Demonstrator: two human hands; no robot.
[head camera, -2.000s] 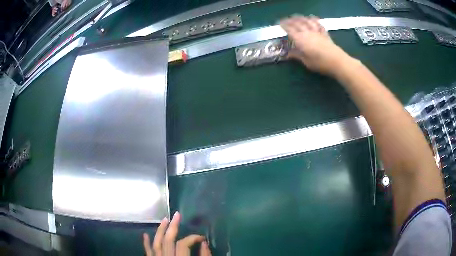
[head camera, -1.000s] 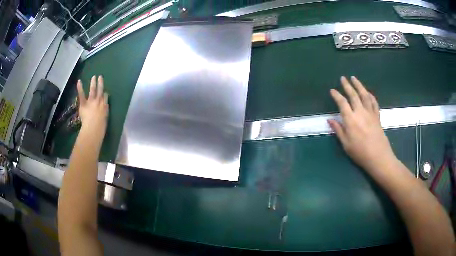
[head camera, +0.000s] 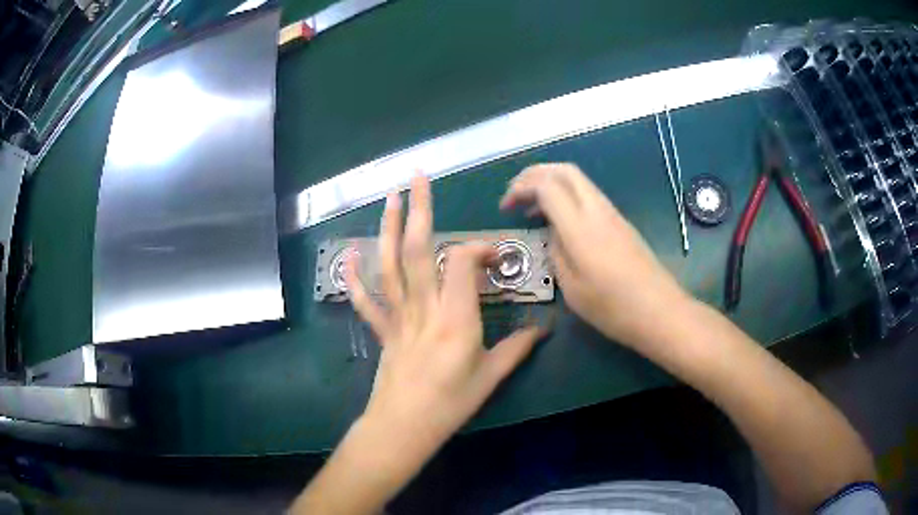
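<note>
A grey four-position fixture (head camera: 530, 292) lies flat on the green surface in front of me. A silvery ringed round part (head camera: 510, 265) sits in its right-end nest, and another ringed part (head camera: 340, 268) shows in the left-end nest. My left hand (head camera: 423, 302) is spread over the fixture, fingers apart, and covers its middle nests. Whether its fingertips touch the fixture is unclear. My right hand (head camera: 584, 231) is at the fixture's right end with its fingers curled and blurred. I cannot tell whether it holds anything.
A large steel plate (head camera: 191, 191) lies left, with a metal end block (head camera: 106, 368) below it. A guide rail (head camera: 544, 119) crosses beyond the fixture. Tweezers (head camera: 672, 181), a dark round part (head camera: 708, 199), red-handled pliers (head camera: 750, 226) and a blister tray (head camera: 856, 131) lie right.
The fixture now lies close in front of me. My left hand has come from the far left onto it, and my right hand has moved beside its right end. The view has shifted.
</note>
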